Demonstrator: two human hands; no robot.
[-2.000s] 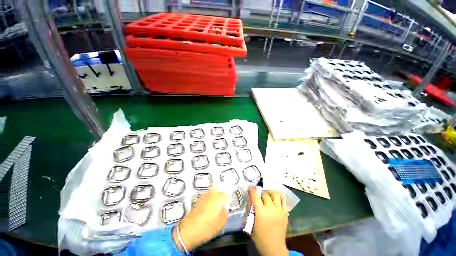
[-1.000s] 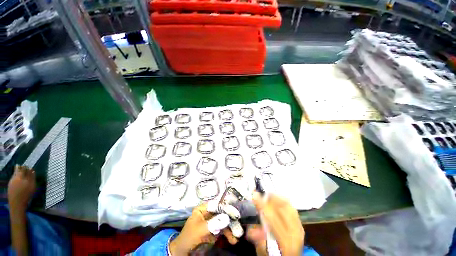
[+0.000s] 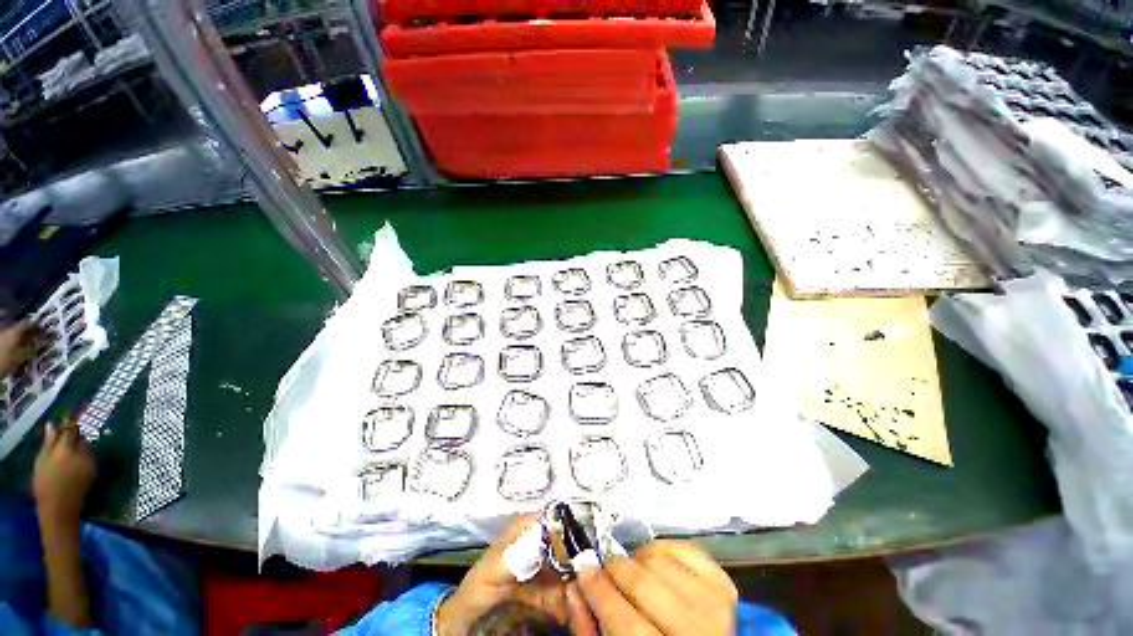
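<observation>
My left hand (image 3: pixel 503 578), with white coverings on some fingers, holds a silver-and-dark frame part (image 3: pixel 554 537) at the bench's front edge. My right hand (image 3: pixel 665 586) is beside it and touching close, holding a marker whose dark tip (image 3: pixel 575 527) is at the frame part's opening. Most of the marker's barrel is hidden by my fingers. A white tray sheet (image 3: pixel 326 435) lies just behind my hands and carries rows of rounded-square frames (image 3: pixel 523 411).
Red crates (image 3: pixel 534 118) stand behind. A tan card (image 3: pixel 857 373), a speckled pale board (image 3: pixel 845 224) and stacked trays (image 3: pixel 982 174) are at right. Perforated strips (image 3: pixel 164 410) lie left. Another person's hand (image 3: pixel 62 470) is at the left edge. A metal post (image 3: pixel 267 168) rises at back left.
The view has shifted so the scene sits further right. My left hand has taken hold of a frame part. My right hand has moved from over the tray to the left hand, bringing the marker tip to the part.
</observation>
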